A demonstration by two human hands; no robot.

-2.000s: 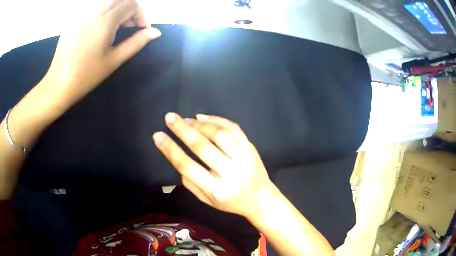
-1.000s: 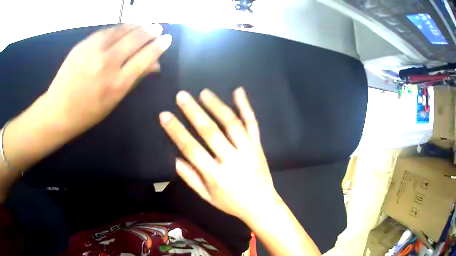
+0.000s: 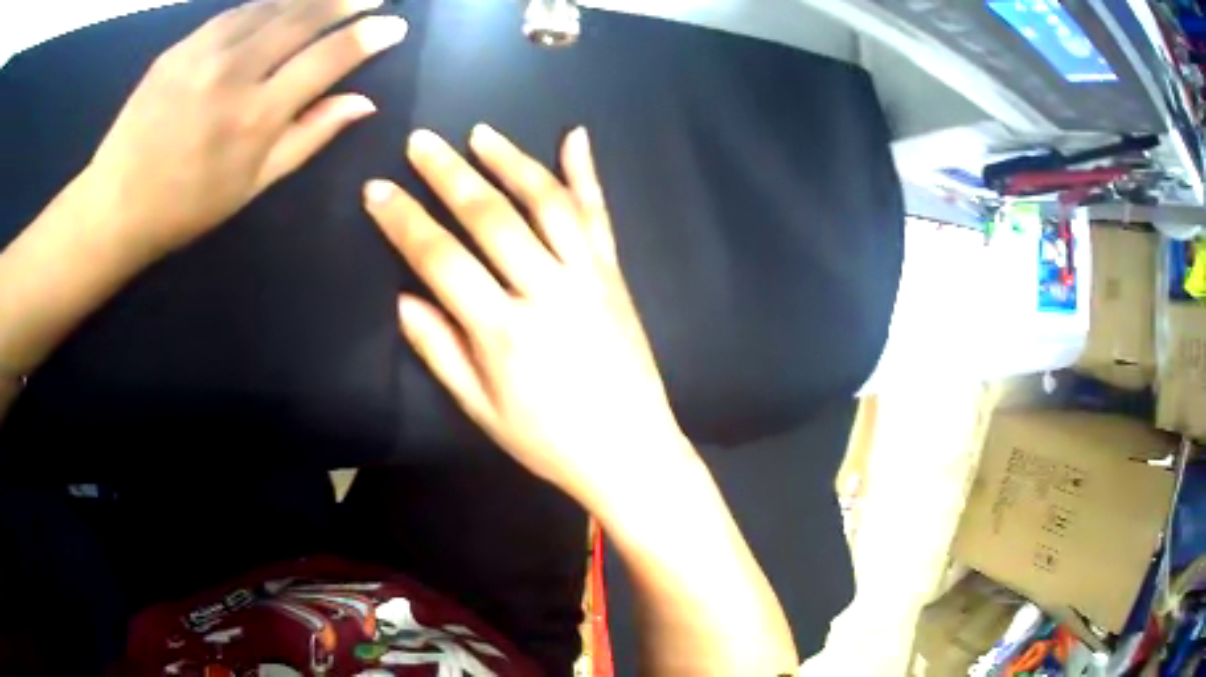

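Large matte black fabric panels [image 3: 741,225] cover the table in front of me and hang over my lap. My left hand [image 3: 238,113] lies on the fabric at the upper left, fingertips near the seam. My right hand [image 3: 529,304] lies flat on the fabric at the centre with fingers spread. Neither hand visibly grips the fabric. A faint seam [image 3: 413,93] runs between the hands. The shiny metal presser foot area [image 3: 552,21] shows at the top edge, beside a bright lamp spot. The needle cannot be made out.
The white machine head with a lit blue display [image 3: 1054,37] is at the upper right. Red and dark tools [image 3: 1071,172] and a blue tray [image 3: 1058,271] are at its right. Cardboard boxes [image 3: 1065,509] and colourful scraps stand lower right. A red strip [image 3: 599,602] is near my lap.
The view has shifted, so the metal foot shows lower and the machine further left. My right hand has moved up beside the seam with fingers spread. My left hand has flattened onto the fabric.
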